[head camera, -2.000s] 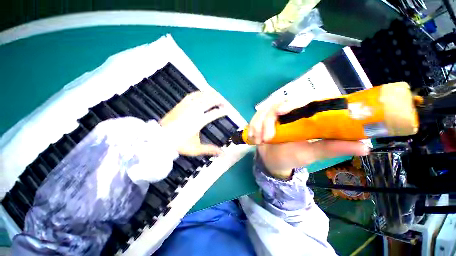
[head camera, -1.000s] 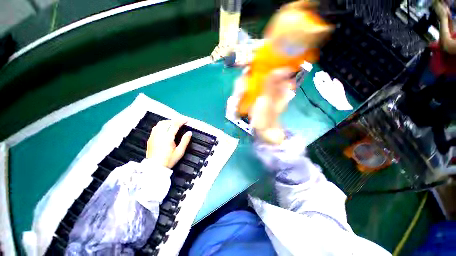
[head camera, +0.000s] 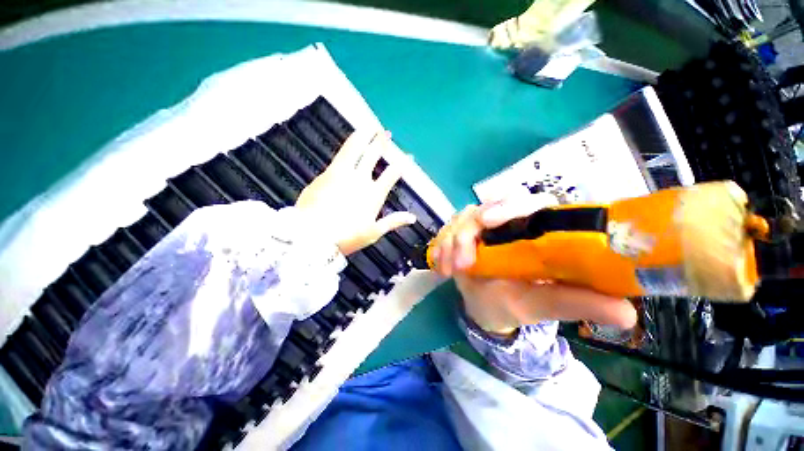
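Note:
Black ribbed plastic bars (head camera: 225, 179) lie side by side in a slanting row on a white foam liner (head camera: 256, 84). My left hand (head camera: 357, 189) rests on the bars near the right end of the row, fingers spread. My right hand (head camera: 494, 282) is wrapped around the front of the orange electric screwdriver (head camera: 564, 251). The screwdriver lies nearly level, its front end at the ends of the bars near the liner's right edge. Its tip and any screw there are too small to tell.
A white screw feeder (head camera: 573, 163) stands behind the screwdriver. A taped post (head camera: 538, 22) and a clear plastic bag (head camera: 555, 62) are at the bench's far edge. Dark stacked parts (head camera: 727, 123) are at the upper right. Blue clothing is below.
A second ago the screwdriver was raised and blurred over the feeder. It has come back to the bar ends in my right hand. My left hand stays on the bars. The view has shifted.

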